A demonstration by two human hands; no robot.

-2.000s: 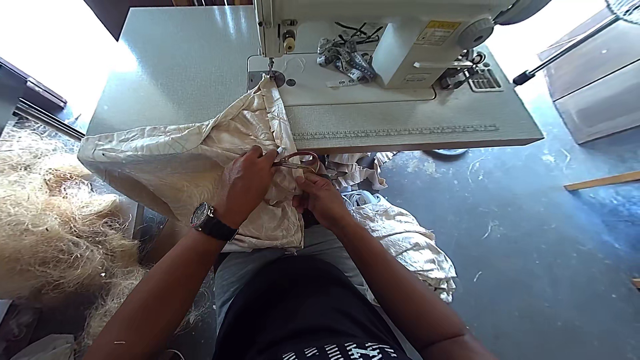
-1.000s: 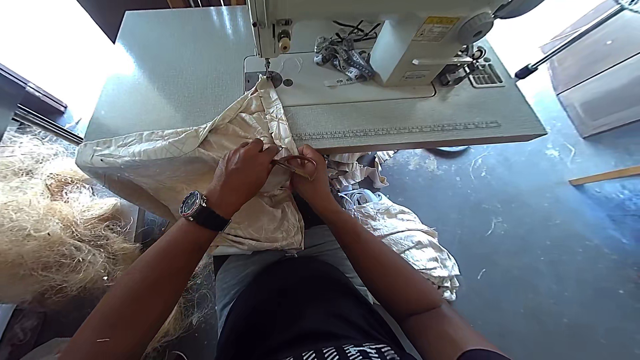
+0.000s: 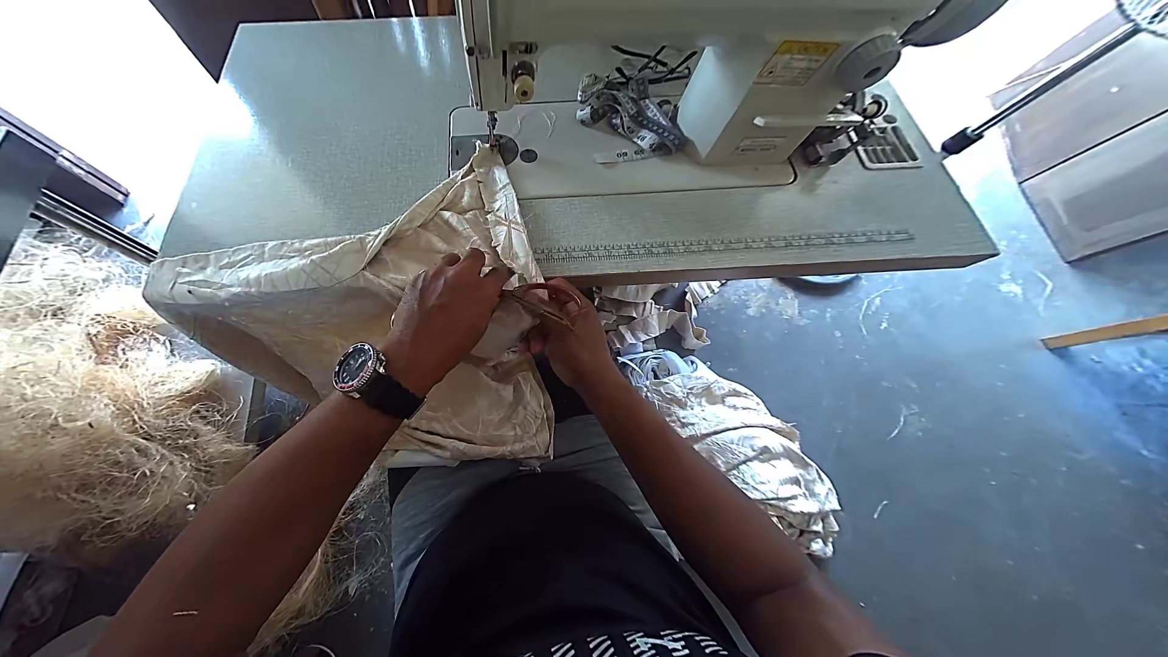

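Observation:
Cream fabric (image 3: 310, 283) runs from the needle of the sewing machine (image 3: 602, 100) over the table's front edge and down to my lap. My left hand (image 3: 447, 315), with a wristwatch (image 3: 358, 370) on that arm, holds the fabric near the table edge. Just right of it, my right hand (image 3: 570, 338) has its fingers around the handles of a pair of scissors (image 3: 540, 306). The scissors point left toward my left fingers, over the fabric; the blade tips are hidden.
A measuring tape (image 3: 634, 114) lies bunched on the machine bed. A ruler scale (image 3: 730, 245) runs along the table's front. Loose pale fibres (image 3: 100, 401) are heaped at left. More cream fabric (image 3: 748, 447) hangs right of my legs. A metal cabinet (image 3: 1095, 146) stands far right.
The scissors' handles and my right fingers have shifted slightly against the fabric. My left hand has stayed on the fabric close beside them.

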